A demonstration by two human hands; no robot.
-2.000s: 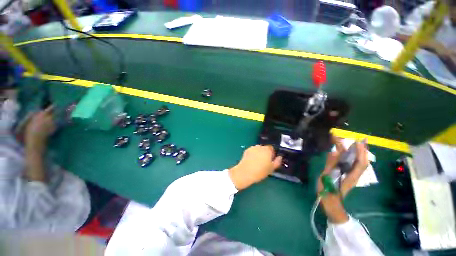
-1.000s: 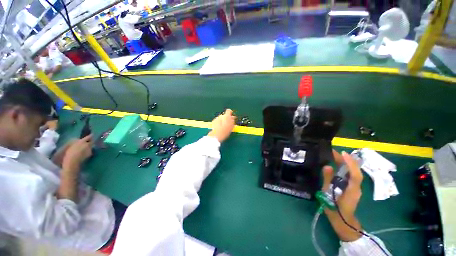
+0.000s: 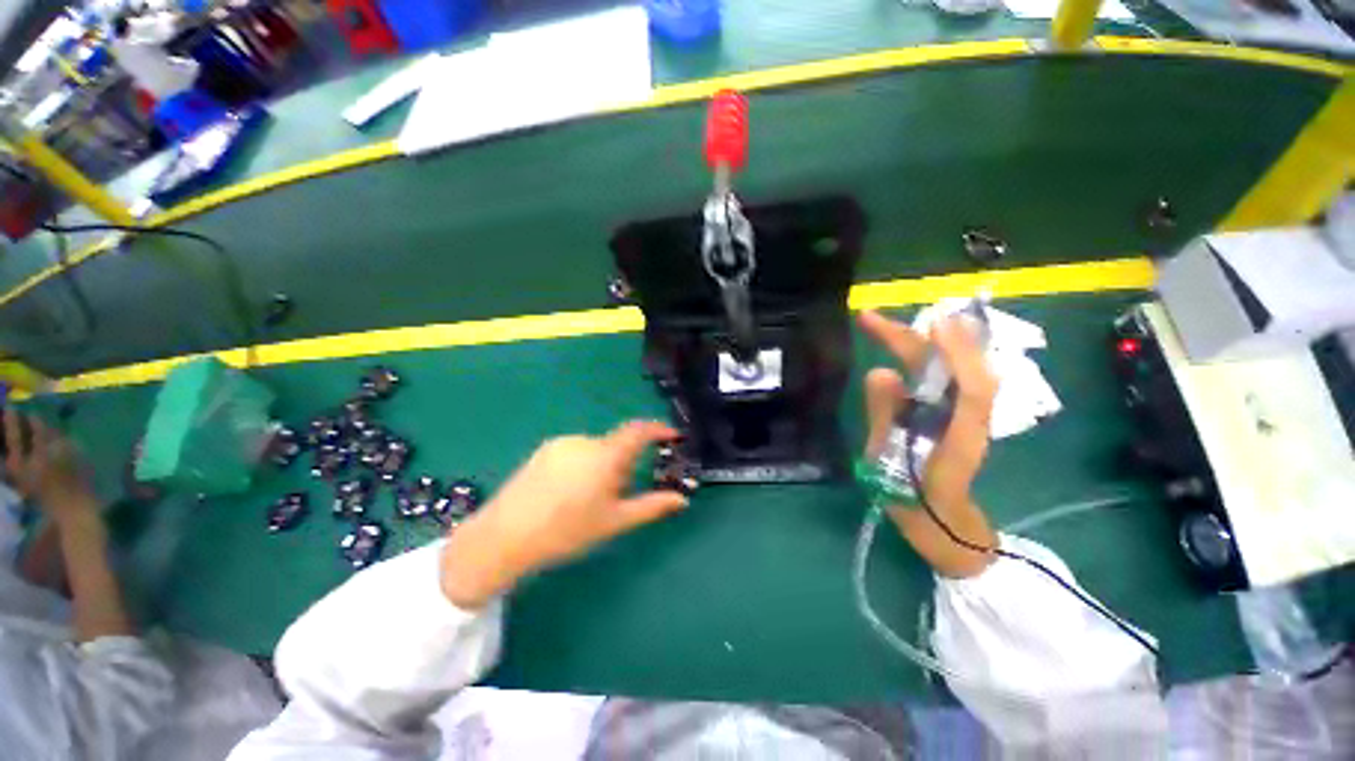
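Note:
My left hand [image 3: 557, 513] has thumb and index finger on either side of a small black unit [image 3: 676, 467], at the front left corner of the black fixture [image 3: 761, 471]. The fixture has an upright back plate and a white patch at its centre. Its toggle clamp stands up with the red handle [image 3: 727, 130] on top. My right hand [image 3: 951, 446] holds a grey dispensing syringe [image 3: 929, 390] right of the fixture, with a green fitting [image 3: 886, 479] at its rear. The syringe's tip is not clear.
Loose black units [image 3: 354, 446] lie left beside a green block [image 3: 196, 427]. A few units [image 3: 982, 243] are behind the yellow strip [image 3: 491, 330]. Crumpled white paper [image 3: 1022, 379], a black box with a red light [image 3: 1152, 402] and a carton [image 3: 1263, 290] are right. Another person's hand [image 3: 42, 458] is far left.
My left hand has come back from the yellow strip to the fixture's front left corner, with a unit between its fingers. My right hand still holds the syringe. The camera view has shifted.

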